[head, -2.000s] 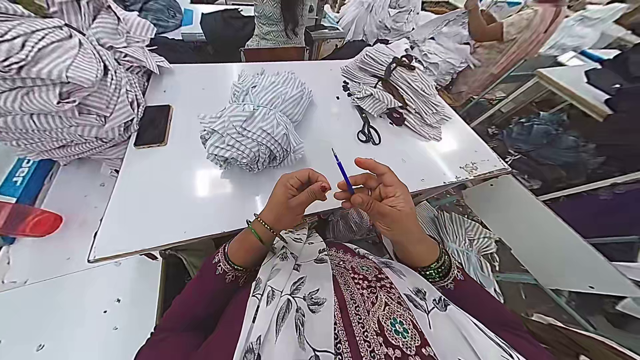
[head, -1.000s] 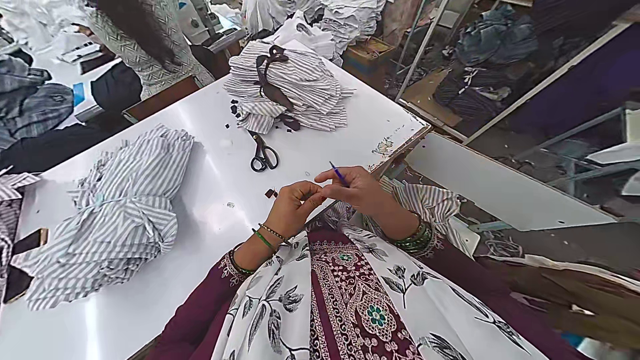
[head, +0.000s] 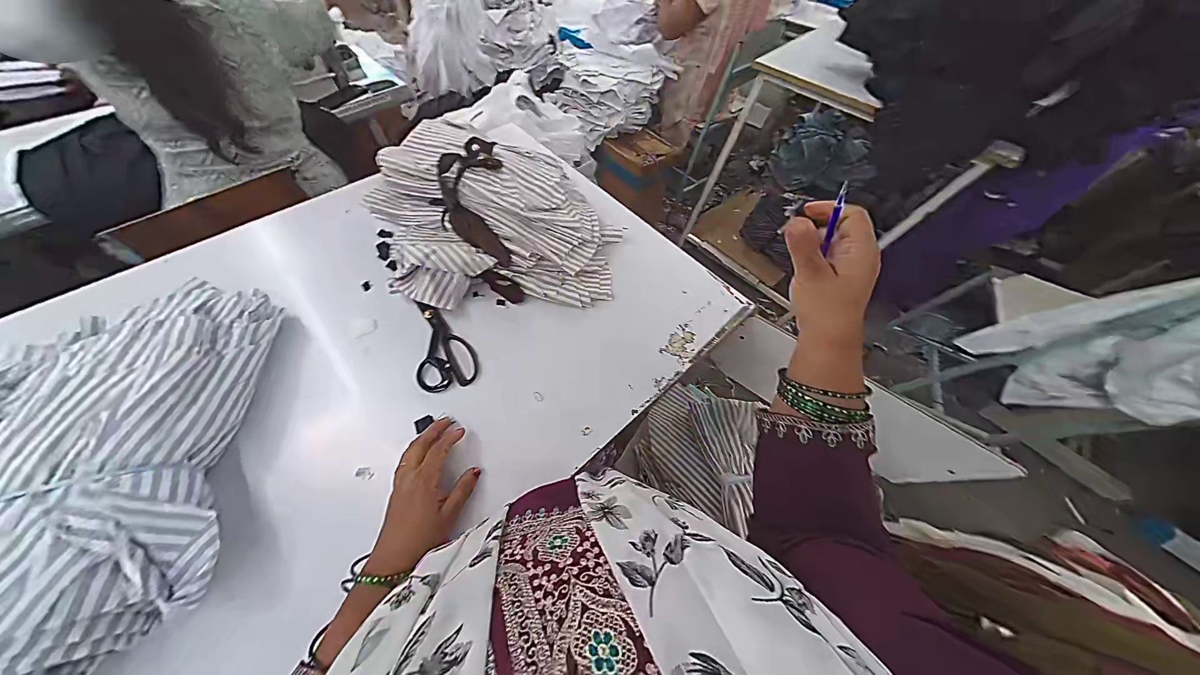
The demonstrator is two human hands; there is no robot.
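Observation:
My right hand (head: 834, 258) is raised beyond the table's right edge, its fingers closed around a blue pen (head: 833, 221) that points upward. My left hand (head: 427, 492) rests on the white tabletop (head: 525, 403), fingers spread, fingertips by a small black scrap (head: 424, 425). Just above it lie black-handled scissors (head: 447, 361), their blades partly under a stack of striped cloth pieces (head: 553, 216). A dark cloth strip (head: 459, 202) lies over that stack. At the left is a tied bundle of striped cloth (head: 122, 441).
Beyond the table, a person (head: 216, 103) stands at the upper left and another (head: 712, 56) at the top. White cloth heaps (head: 600, 89) and a cardboard box (head: 640, 155) are behind the table. Another striped bundle (head: 698, 450) sits below the table's right edge.
My hands, close together one second ago, have parted. The right has moved up and right with the pen; the left has come down onto the tabletop. The view has swung to the right since the first frame.

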